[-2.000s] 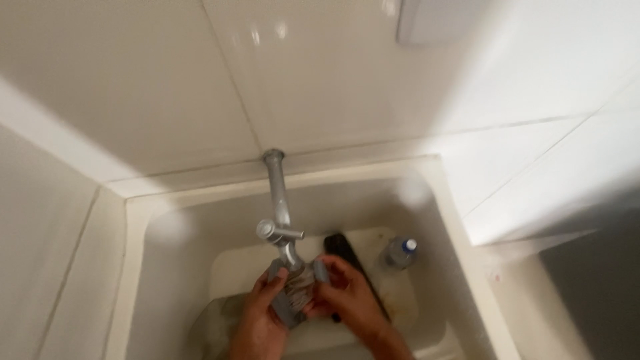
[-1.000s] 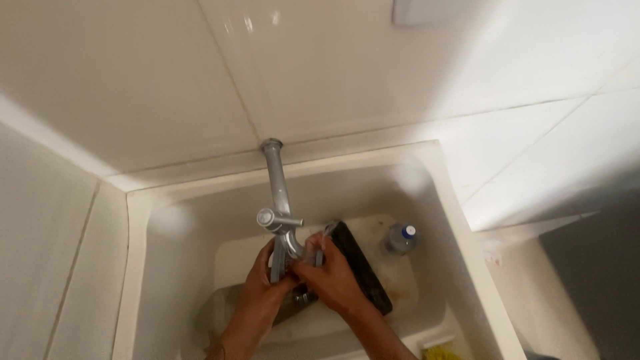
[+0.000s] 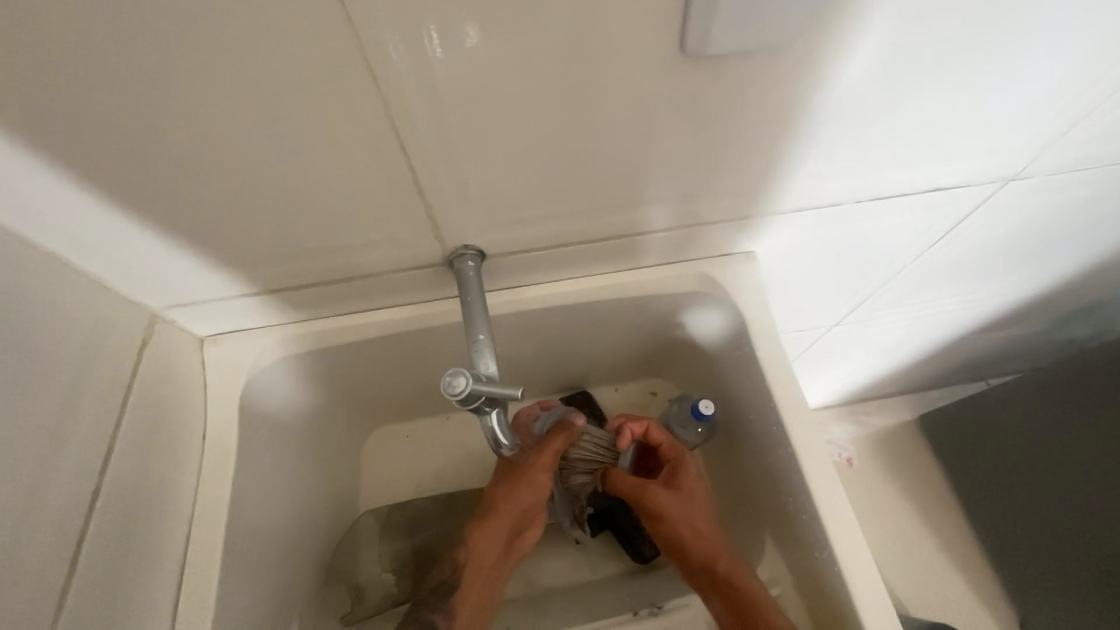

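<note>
Over the basin, just right of the spout of a metal tap [image 3: 477, 385], my left hand [image 3: 534, 464] grips a grey pleated piece [image 3: 588, 459] that looks soft and wet. My right hand [image 3: 661, 477] pinches the right end of the same piece, and the pleats spread between the two hands. A dark, long object [image 3: 634, 529] lies on the basin floor beneath them, partly hidden by the hands. Whether water runs from the tap cannot be told.
The deep sink basin [image 3: 792, 420] has high walls. A clear plastic bottle [image 3: 689, 424] with a blue cap stands at its right side. A greyish translucent container [image 3: 411, 542] lies at the lower left, partly behind my left arm.
Both hands have moved to the right, away from under the tap spout, with the grey piece. Its pleats now show more openly than one second ago.
</note>
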